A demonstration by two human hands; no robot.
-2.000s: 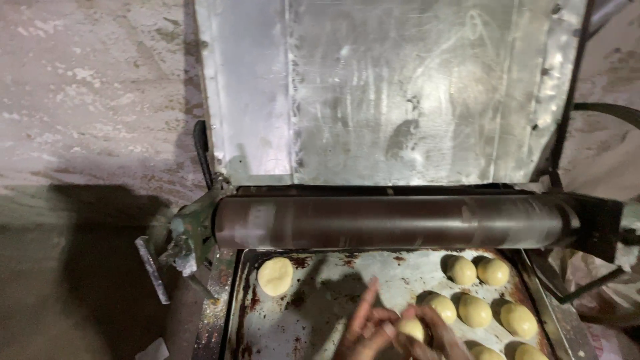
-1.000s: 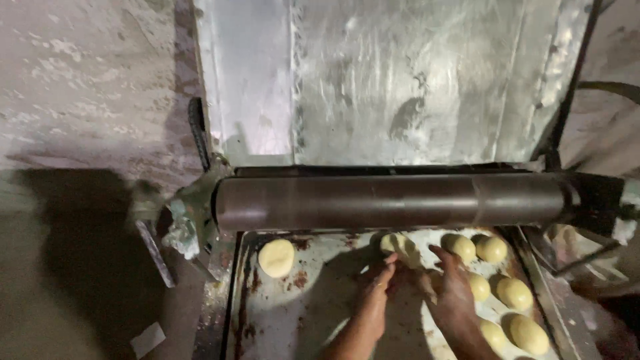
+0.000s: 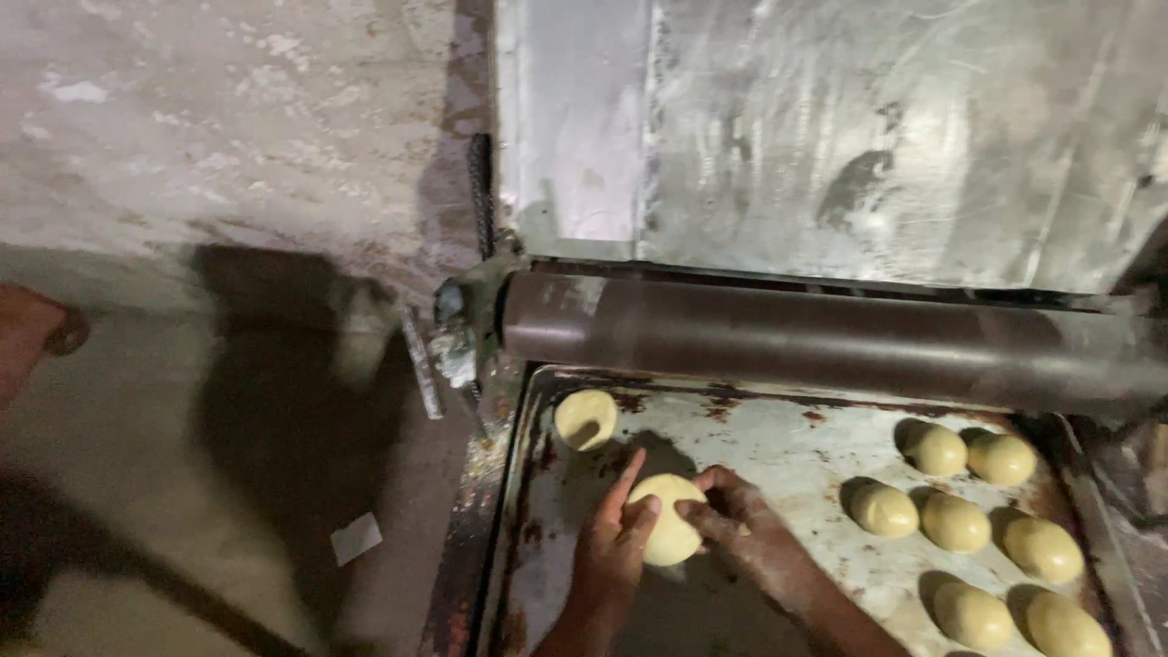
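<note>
A flattened round of dough [image 3: 671, 538] is held between my two hands above a stained metal baking tray [image 3: 776, 429]. My left hand [image 3: 625, 529] grips its left side, thumb on top and index finger extended. On the right side, my right hand [image 3: 730, 511] pinches it with thumb and fingers. Another flat dough round [image 3: 586, 420] lies at the tray's upper left corner. Several smooth dough balls [image 3: 955, 523] rest on the tray's right part, to the right of my right hand.
A dark metal roller [image 3: 803, 338] spans the tray's far edge, below a large upright sheet-metal panel [image 3: 821, 137]. A metal lever [image 3: 420, 360] sticks out at the roller's left end. A paper scrap [image 3: 356, 538] lies on the floor. Part of a person [image 3: 32, 338] shows at the left edge.
A second ago my hands were near the roller around a dough piece; now they hold a flattened round farther left and nearer to me. The view has shifted left.
</note>
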